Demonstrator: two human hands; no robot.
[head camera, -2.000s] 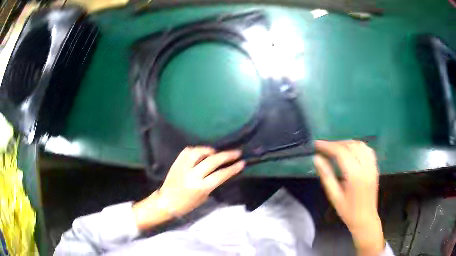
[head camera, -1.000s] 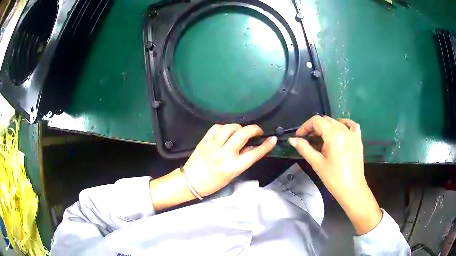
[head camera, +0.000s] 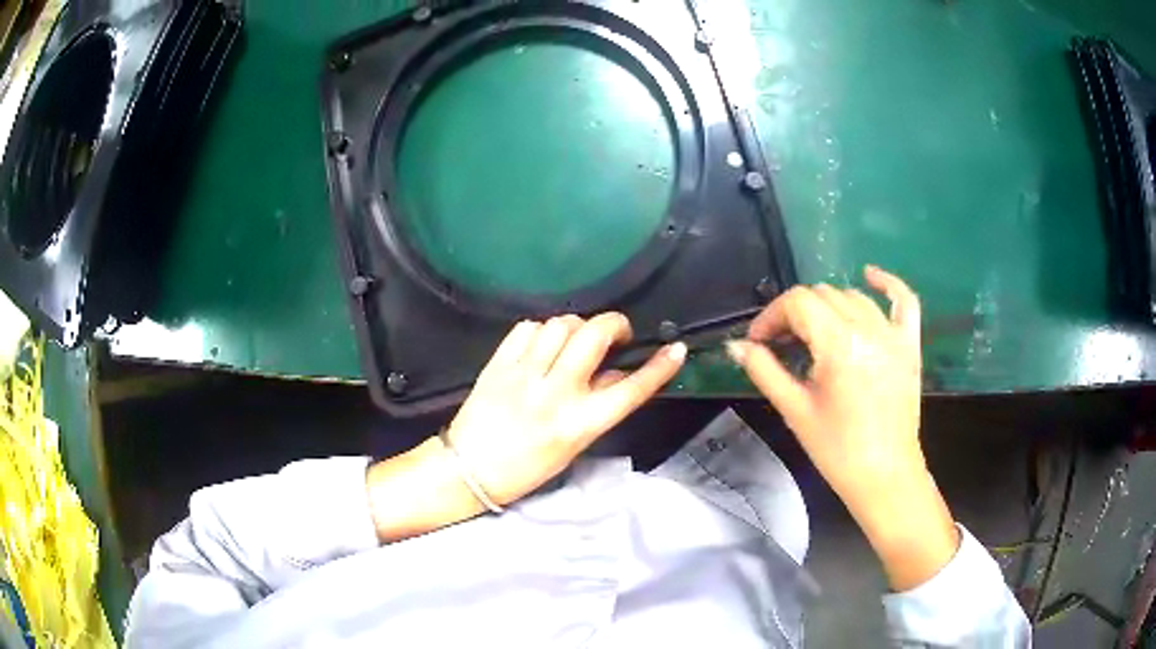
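A square black plastic frame (head camera: 533, 299) with a large round opening and small studs lies flat on the green bench, its near edge at the bench's front edge. My left hand (head camera: 539, 393) rests on the near edge, thumb and fingers pressing there near the middle. My right hand (head camera: 843, 387) is at the near right corner, thumb and index fingertip pinched together on a thin dark strip (head camera: 710, 342) along the edge. The strip is hard to tell from the frame, and its ends are hidden by my fingers.
Stacked black frames (head camera: 114, 165) stand tilted at the left, and more stacked frames (head camera: 1116, 165) stand at the right edge. A yellow ribbon heap (head camera: 44, 507) hangs at the far left. The glossy green bench top (head camera: 913, 165) ends just before my lap.
The frame was blurred and turned, then came to lie nearer the front edge. Since then it has shifted slightly left. Both hands have moved closer together at the near edge.
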